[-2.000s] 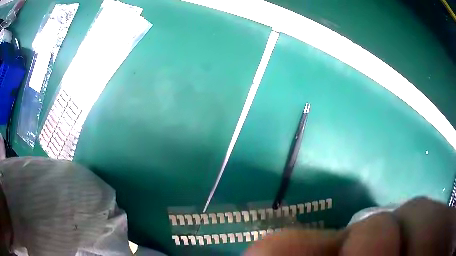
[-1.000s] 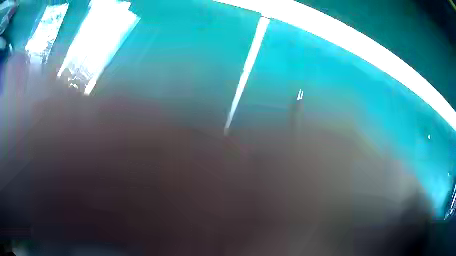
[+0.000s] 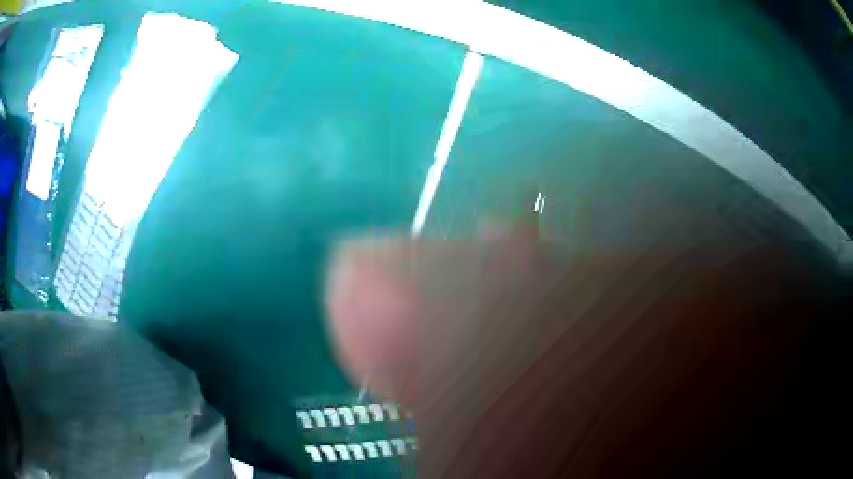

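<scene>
My right hand (image 3: 561, 355) is a large, dark blur close to the camera, over the centre and right; whether it holds anything cannot be told. Of my left arm only the pale striped sleeve (image 3: 103, 388) shows at the lower left; the left hand is out of the picture. The clear sticker sheet with two rows of small white L-shaped stickers (image 3: 351, 416) lies on the green mat at the bottom, its right part hidden behind the right hand. The bright forked tips of the tweezers (image 3: 540, 203) show above the hand; their dark body is hidden.
The green mat (image 3: 271, 187) has a wide curved white line (image 3: 599, 65) and a thin branching line (image 3: 449, 140). Long white sheets with a grid (image 3: 154, 112) lie at the upper left, beside a clear bag with white labels (image 3: 47, 159). Something blue is at the left edge.
The right hand has moved from the bottom edge up close in front of the camera, covering the tweezers' body and part of the sticker sheet. The blur that covered the left side has gone.
</scene>
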